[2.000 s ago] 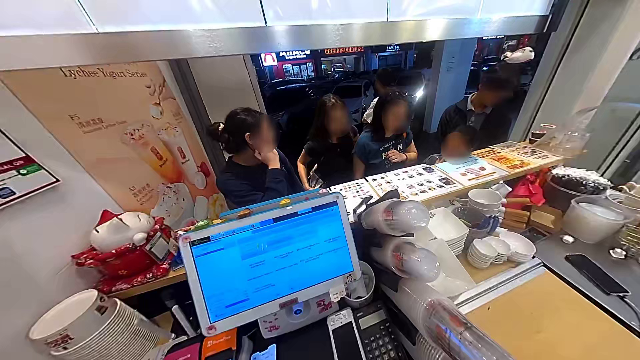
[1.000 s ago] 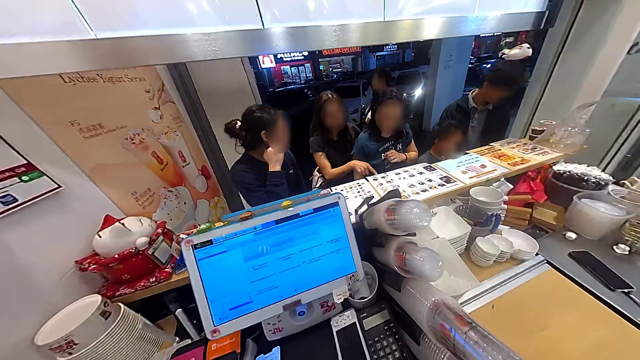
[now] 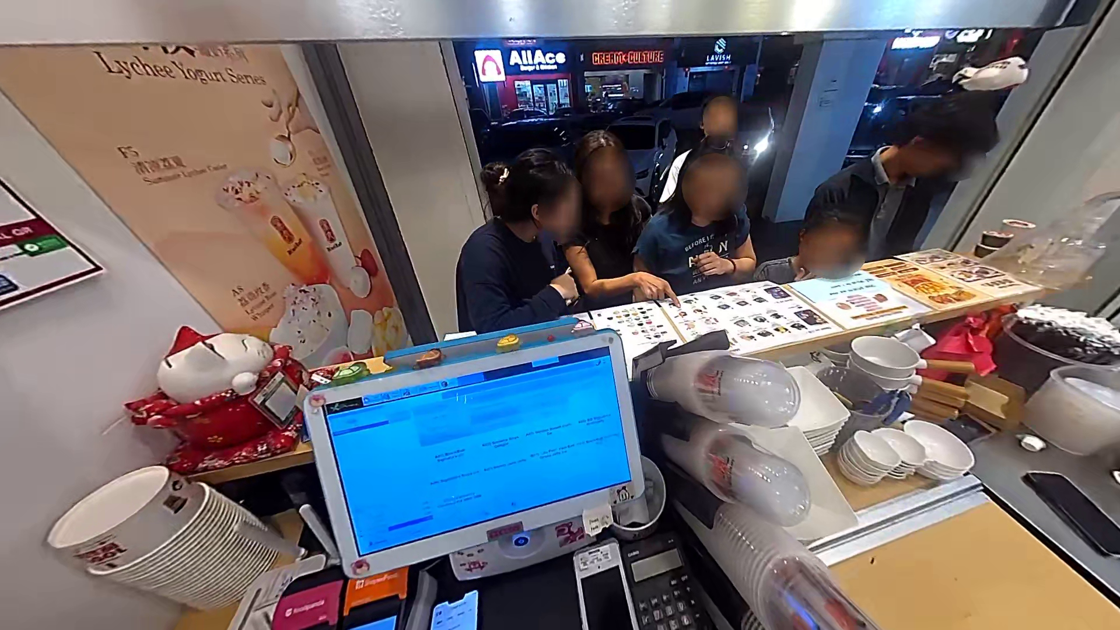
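Neither my left hand nor my right hand shows in the head view. Closest to me stands a white touchscreen monitor (image 3: 481,446) with a lit blue screen. In front of it lie a white handheld device (image 3: 604,582), a desk calculator (image 3: 661,582) and a lit phone (image 3: 455,611). Stacked clear plastic cups (image 3: 779,560) lean to the right of the monitor. Past the counter, a person in a black top (image 3: 604,219) touches the picture menu (image 3: 752,315) with a finger.
Paper tubs (image 3: 192,542) are stacked at the left below a lucky cat figure (image 3: 214,394). White bowls (image 3: 884,359) and small dishes (image 3: 941,448) stand at the right, near a black phone (image 3: 1072,507). Several people are beyond the counter, one in a navy top (image 3: 507,271).
The person in the black top has reached an arm out onto the menu; two seconds ago that arm was not over it. The view has tilted somewhat.
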